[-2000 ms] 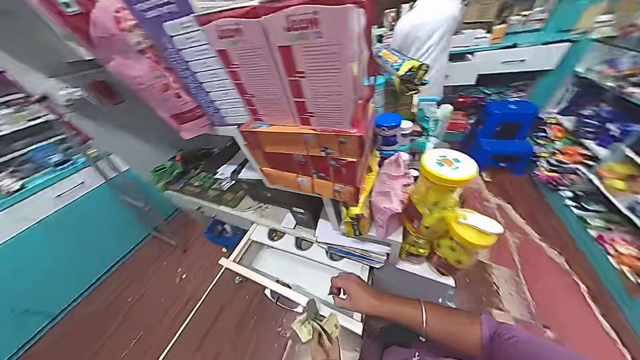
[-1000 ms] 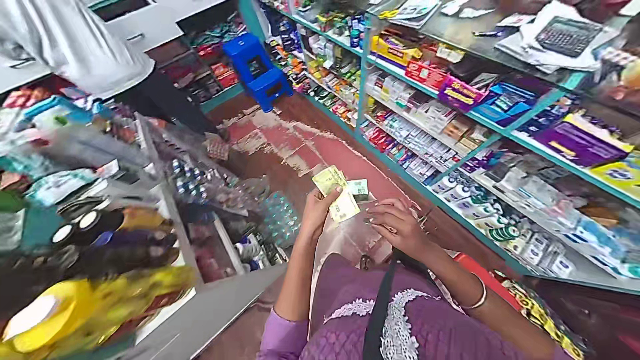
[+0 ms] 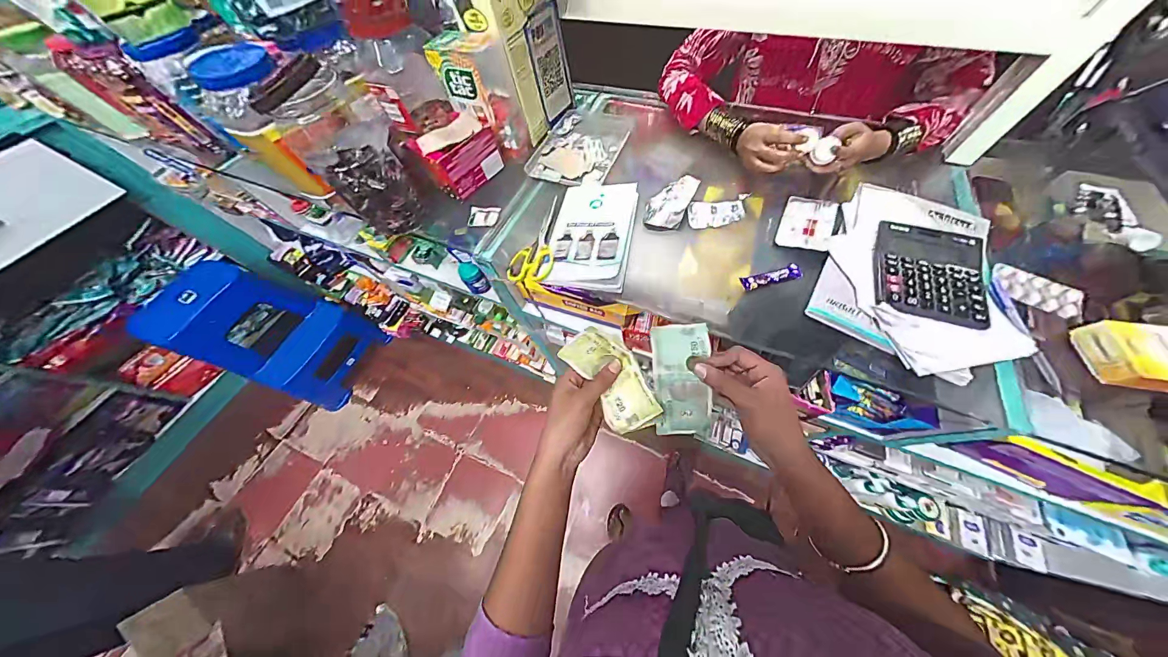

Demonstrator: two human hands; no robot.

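Note:
My left hand point(image 3: 584, 401) holds yellow-green banknotes point(image 3: 620, 388) between thumb and fingers, low in front of the glass counter. Beside it, my right hand point(image 3: 744, 388) pinches the right edge of a pale green banknote point(image 3: 682, 379). The two lots of notes are side by side, nearly touching. Beyond them on the glass lie a chocolate bar in a purple wrapper point(image 3: 771, 276), yellow-handled scissors point(image 3: 531, 265), a printed booklet point(image 3: 593, 237) and a black calculator point(image 3: 933, 272) on loose papers.
Across the glass counter point(image 3: 693, 255), a person's hands point(image 3: 812, 149) hold a small white item. A blue plastic stool point(image 3: 260, 330) stands on the red tiled floor at the left. Plastic jars point(image 3: 228, 68) and a red box point(image 3: 456, 155) crowd the counter's left part.
The view has swung far round to the counter. My right hand, apart from the notes one second ago, now grips the green one, and it is drawn away from the yellow-green ones.

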